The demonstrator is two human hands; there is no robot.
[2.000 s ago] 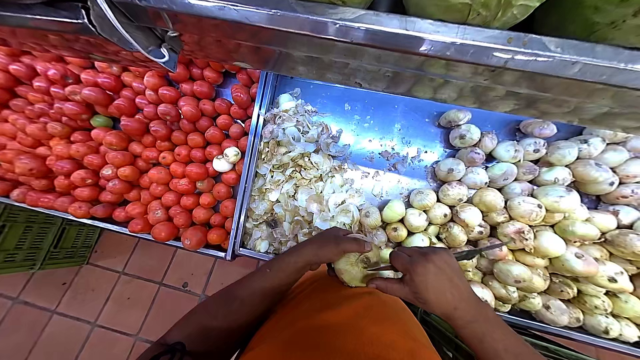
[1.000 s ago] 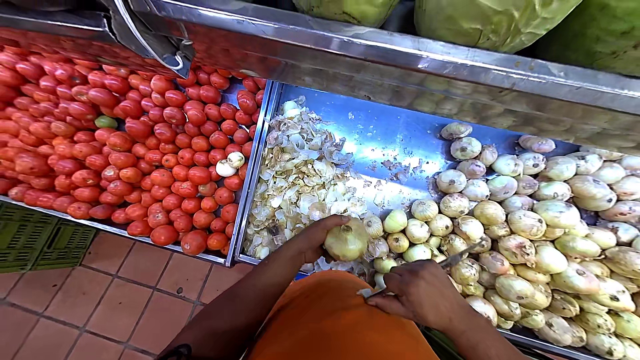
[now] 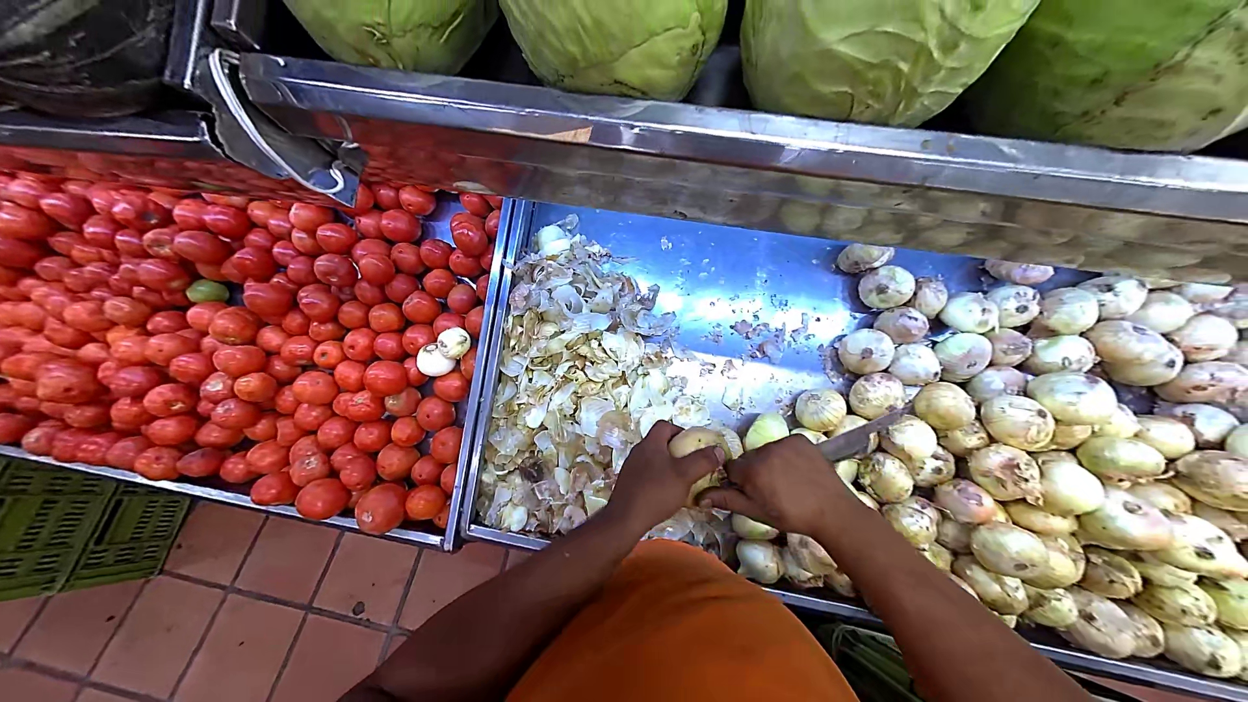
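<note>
My left hand (image 3: 661, 476) is closed around a pale onion (image 3: 697, 444) above the front edge of the metal bin. Against the onion's right side is my right hand (image 3: 785, 480), closed on a knife (image 3: 860, 439) whose blade points to the right, over the piled onions. Loose onion skins (image 3: 585, 370) lie in a heap on the bin's left part, just beyond my left hand. Whole onions (image 3: 1014, 473) fill the right part of the bin. The knife's handle is hidden in my right hand.
Red tomatoes (image 3: 263, 361) fill the bin at the left, with two small white bulbs (image 3: 436, 359) among them. A metal ledge (image 3: 682, 132) crosses above the bins, with green cabbages (image 3: 614, 44) behind it. Green plastic crates (image 3: 78, 526) stand on the tiled floor (image 3: 244, 604).
One second ago the hands were apart, the left holding up an onion; now they are together at the onion. The view has shifted, showing more of the cabbages.
</note>
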